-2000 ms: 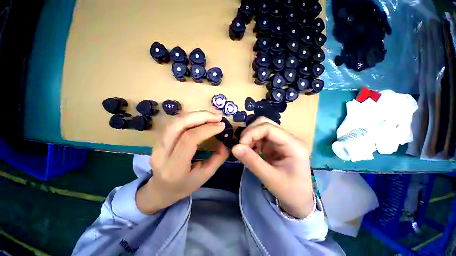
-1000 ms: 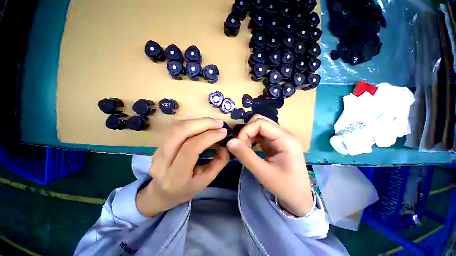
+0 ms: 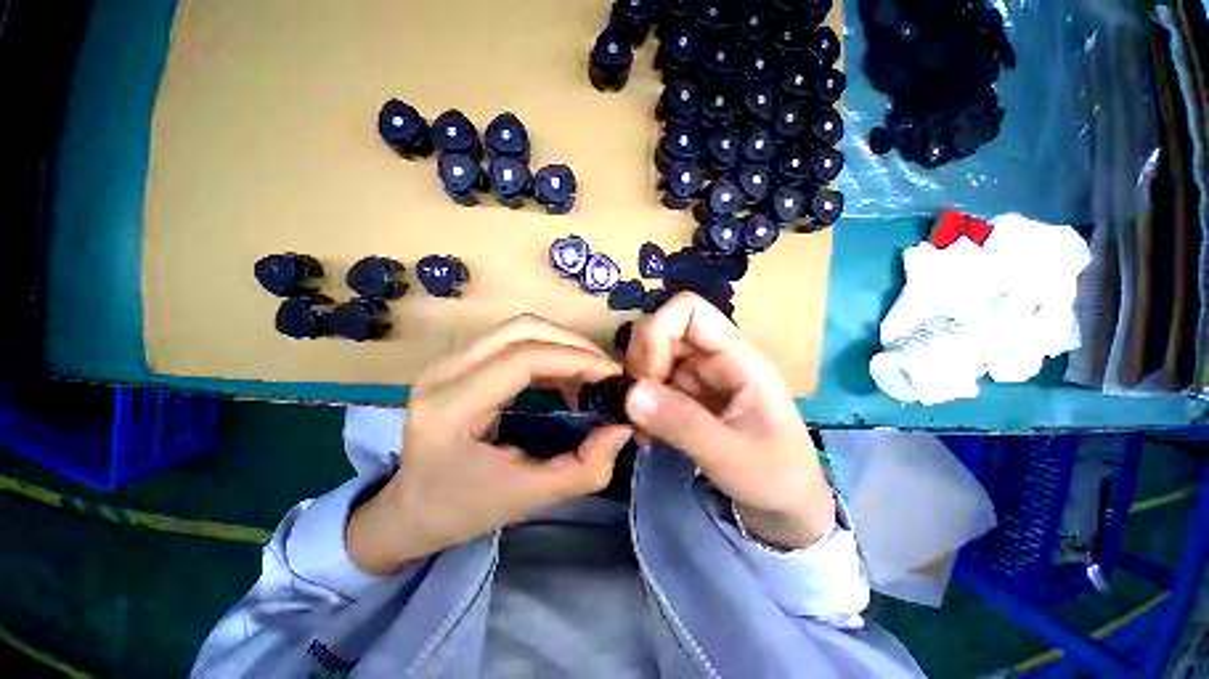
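Observation:
My left hand is shut on a small black knob at the cardboard's near edge. My right hand pinches the same part from the right; whether it also holds a cap is hidden by the fingers. Two knobs with shiny whitish tops stand just beyond the hands. A loose heap of thin black caps lies right of them, partly behind my right hand. Several knobs without pale dots stand at the left. Several knobs with pale centre dots stand farther back.
A dense block of upright black knobs fills the right of the cardboard sheet. Spare caps lie on a clear bag. A crumpled white bundle with a red piece and a white bottle lies right.
The knob between my hands has been turned from tilted to roughly sideways and sits slightly lower. My left fingers have opened wider around it. The whole view has shifted slightly.

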